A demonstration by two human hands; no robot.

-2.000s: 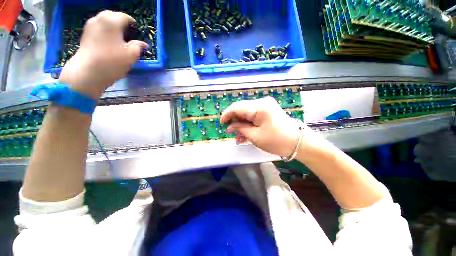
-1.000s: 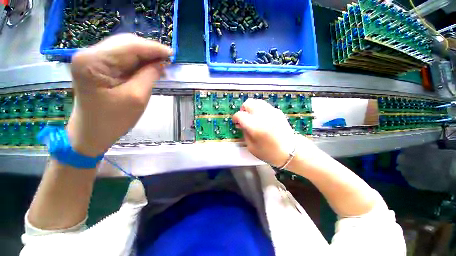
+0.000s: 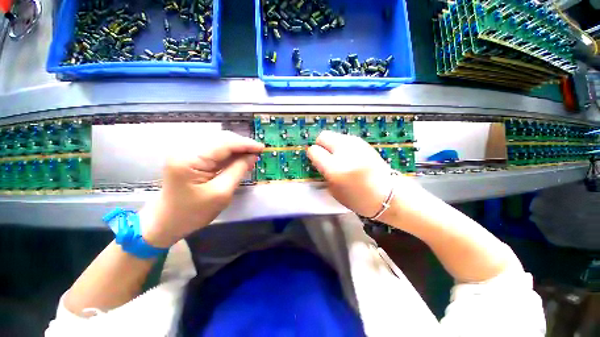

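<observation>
A green PCB panel (image 3: 283,164) with two rows of small mounted parts lies on the conveyor in front of me. My left hand (image 3: 210,178), with a blue strap on its wrist, has its thumb and fingertips together at the panel's left edge; I cannot tell if a part is between them. My right hand (image 3: 349,168) is over the middle of the panel, fingers curled down at the board; what its fingertips hold is hidden. Loose capacitors (image 3: 108,36) lie in the left blue bin (image 3: 141,70), and more lie in the right blue bin (image 3: 335,82).
White plates (image 3: 131,153) lie on the conveyor on both sides of the panel, the right one with a blue patch (image 3: 442,156) and a brown piece (image 3: 495,142). More PCB panels (image 3: 46,158) lie at both ends. Stacked boards (image 3: 500,39) stand at the back right.
My left hand has moved from the left bin down and right to the panel's left edge. My right hand has stayed over the panel, its fingers now lower at the board.
</observation>
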